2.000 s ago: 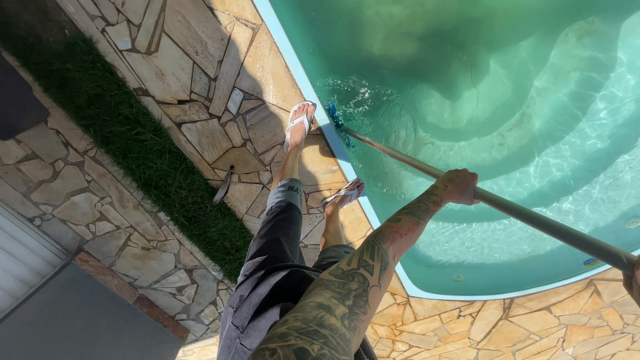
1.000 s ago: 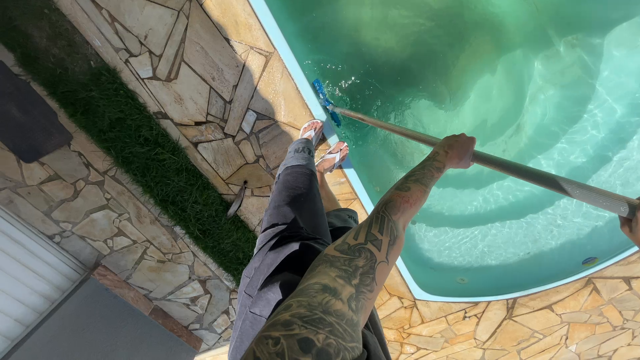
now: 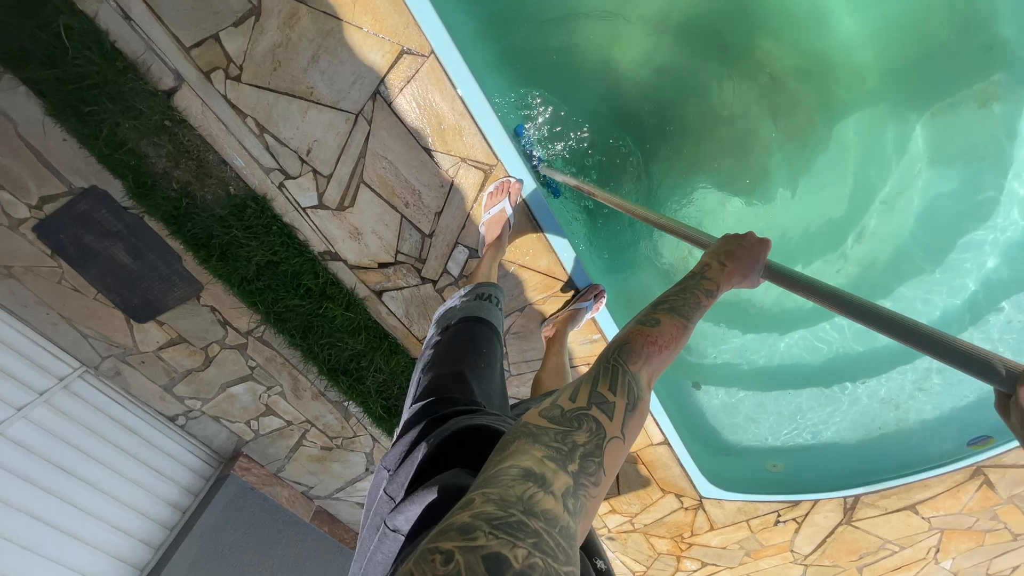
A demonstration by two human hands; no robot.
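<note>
My left hand (image 3: 741, 260), at the end of a tattooed arm, is closed around a long ribbed metal pole (image 3: 856, 308) over the pool. At the right edge, my right hand (image 3: 1011, 410) is partly cut off by the frame, against the pole's near end; its fingers are mostly hidden. The pole slants to the upper left down to a blue pool brush head (image 3: 526, 146), which lies partly under the water along the pool wall. Splashes and ripples surround the brush and hide part of it.
The pool's pale blue rim (image 3: 472, 100) runs beside my feet in white flip-flops (image 3: 498, 210). Irregular stone paving (image 3: 404, 160) borders the pool. Left of it are a grass strip (image 3: 264, 272), a dark mat (image 3: 118, 252) and a white ribbed panel (image 3: 72, 448). Submerged curved steps show at right.
The feet have moved relative to the pool edge and now stand farther apart than one second ago. The brush remains by the pool wall, with more splashing around it. My left hand stays on the pole.
</note>
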